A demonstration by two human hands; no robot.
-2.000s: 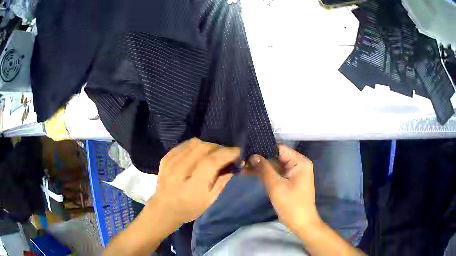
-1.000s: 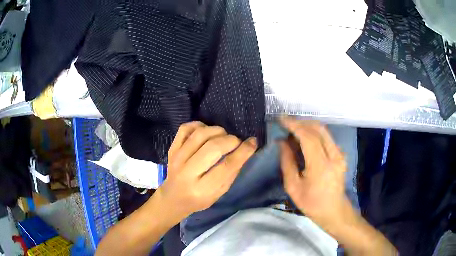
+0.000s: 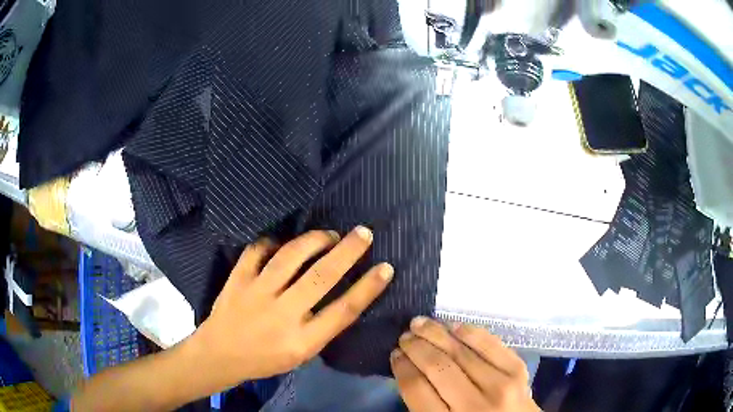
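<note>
The dark pinstriped panel [image 3: 386, 193] lies over the white table, its straight right edge running up to the presser foot [image 3: 447, 63] of the sewing machine [image 3: 675, 48]. My left hand [image 3: 301, 302] lies on the panel with its fingers spread, pressing it from above. My right hand [image 3: 462, 366] is at the panel's lower right corner by the table's front edge, fingertips on the cloth edge; its thumb is hidden and the hand is cut off by the lower rim.
A phone [image 3: 609, 114] lies right of the needle. Small striped cut pieces [image 3: 655, 217] lie at far right. A blue crate [image 3: 112, 310] with white cloth [image 3: 157, 312] is below the table at left. The table's front edge [image 3: 563, 334] bears a measuring tape.
The view has tilted up, showing the machine head and phone. My left hand has flattened onto the cloth. My right hand, earlier off the cloth, is back at its edge.
</note>
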